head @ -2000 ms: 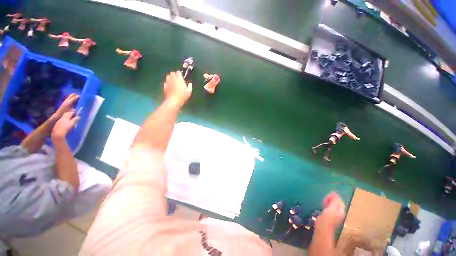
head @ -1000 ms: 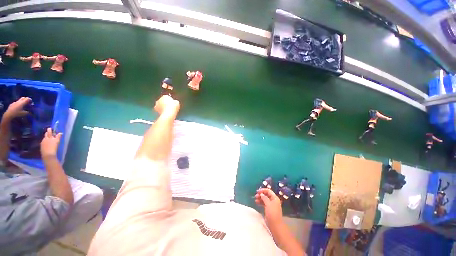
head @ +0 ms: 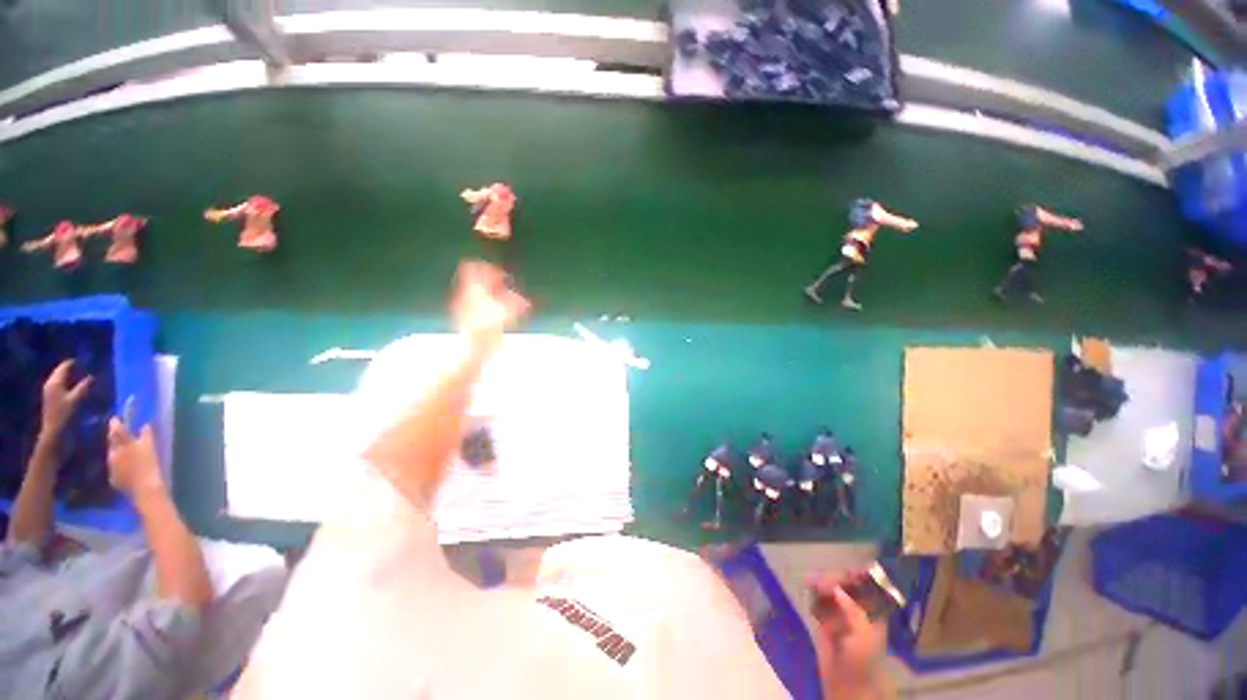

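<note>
My left hand (head: 486, 298) is blurred over the belt's near edge, just below a flesh-coloured upper body (head: 494, 212); whether it holds anything is unclear. My right hand (head: 851, 618) is low at the right, beyond the bench's front edge, with its fingers on a dark piece with a pale band (head: 878, 591), probably a leg piece. Several dark leg pieces (head: 770, 479) stand grouped on the bench. Joined figures (head: 859, 246) lie on the belt at the right. A white sheet (head: 561, 445) bears a small dark part (head: 477, 446).
A stained cardboard sheet (head: 974, 410) bears a white round spot (head: 991, 522). A tray of dark pieces (head: 782, 52) is beyond the belt. More upper bodies (head: 256, 223) lie left. Another person's hands (head: 130, 458) are by a blue crate (head: 137, 397). Blue crates (head: 1169, 568) stand lower right.
The view has turned. The dark-topped piece by my left hand no longer shows on the belt. My right hand has moved from the leg-piece group to beyond the bench edge, now with a dark piece.
</note>
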